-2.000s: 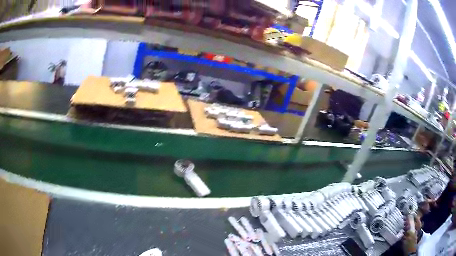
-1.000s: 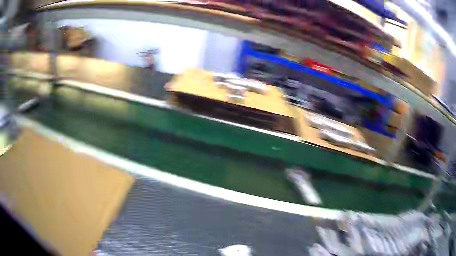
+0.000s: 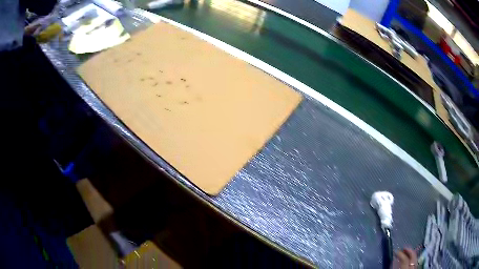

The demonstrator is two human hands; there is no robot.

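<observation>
A padded hammer [image 3: 384,210] with a lumpy white head and black grip lies at the lower right on the bubble-wrapped bench. My right hand [image 3: 406,258] is small and cut off by the bottom edge, just right of the black grip; whether it touches or holds anything cannot be told. My left hand is not in view. A flat tan cardboard sheet [image 3: 226,115] lies across the bench, with several tiny dark specks on it. Striped white and grey parts, blurred, likely the waiting fans [image 3: 459,231], are at the right edge.
The green conveyor [image 3: 315,71] runs beyond the bench's pale rail, with one handheld fan [image 3: 439,160] on it. A pale yellow paper or cloth [image 3: 99,38] lies past the cardboard. A dark-clothed person is at left. Open brown cardboard [image 3: 94,247] is below the bench.
The view has swung left and down, bringing the whole cardboard sheet and the floor side into view. The hammer's grip and my right hand now show at the lower right.
</observation>
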